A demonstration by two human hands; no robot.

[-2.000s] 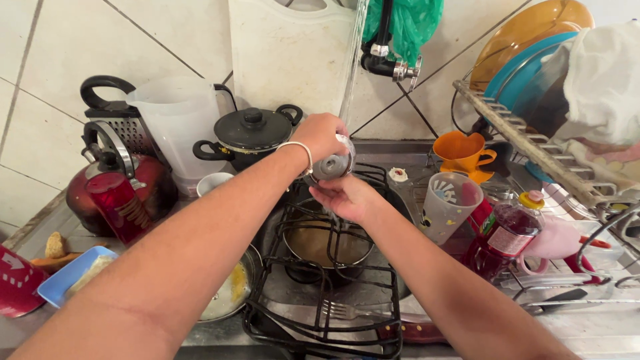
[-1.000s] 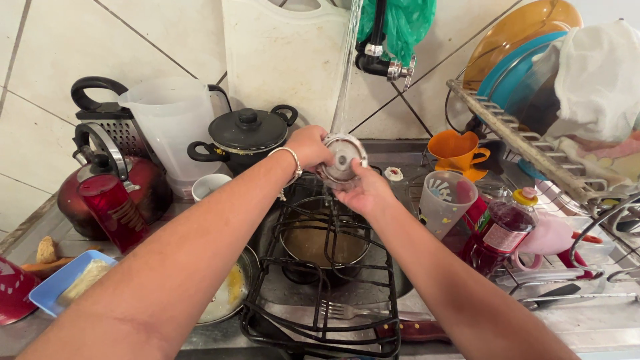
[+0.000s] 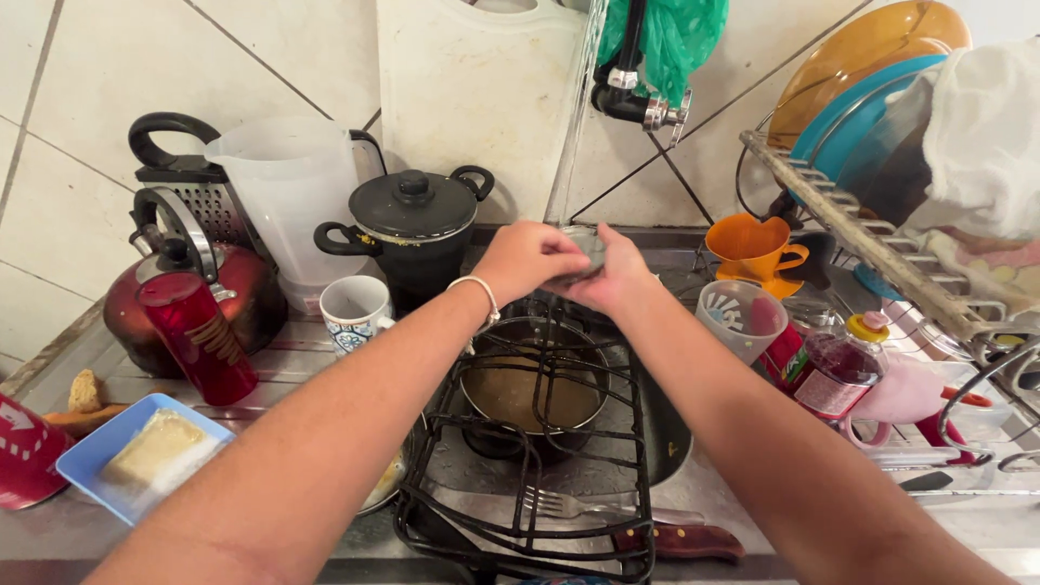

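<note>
My left hand [image 3: 532, 258] and my right hand [image 3: 605, 272] are together under a stream of running water [image 3: 575, 122] at the centre. Between them they grip a small round metal piece [image 3: 585, 244], partly hidden by the fingers; its exact kind is unclear. Below the hands, a black metal stove grate [image 3: 536, 447] lies across the sink. Under its bars sits a pot [image 3: 528, 390] with cloudy brownish water. A fork [image 3: 556, 504] and a wooden-handled knife [image 3: 682, 540] lie at the grate's near end.
Left stand a lidded black pot [image 3: 414, 211], a patterned mug [image 3: 355, 313], a plastic jug [image 3: 284, 179], a red kettle [image 3: 244, 305], a red cup [image 3: 199, 337] and a blue dish [image 3: 146, 455]. Right are an orange filter holder [image 3: 756, 248], a clear cup [image 3: 739, 317], a bottle [image 3: 841, 366] and a dish rack [image 3: 861, 236].
Both hands have moved slightly up and away. The round piece, its face visible a second ago, is now tilted and more covered by the fingers.
</note>
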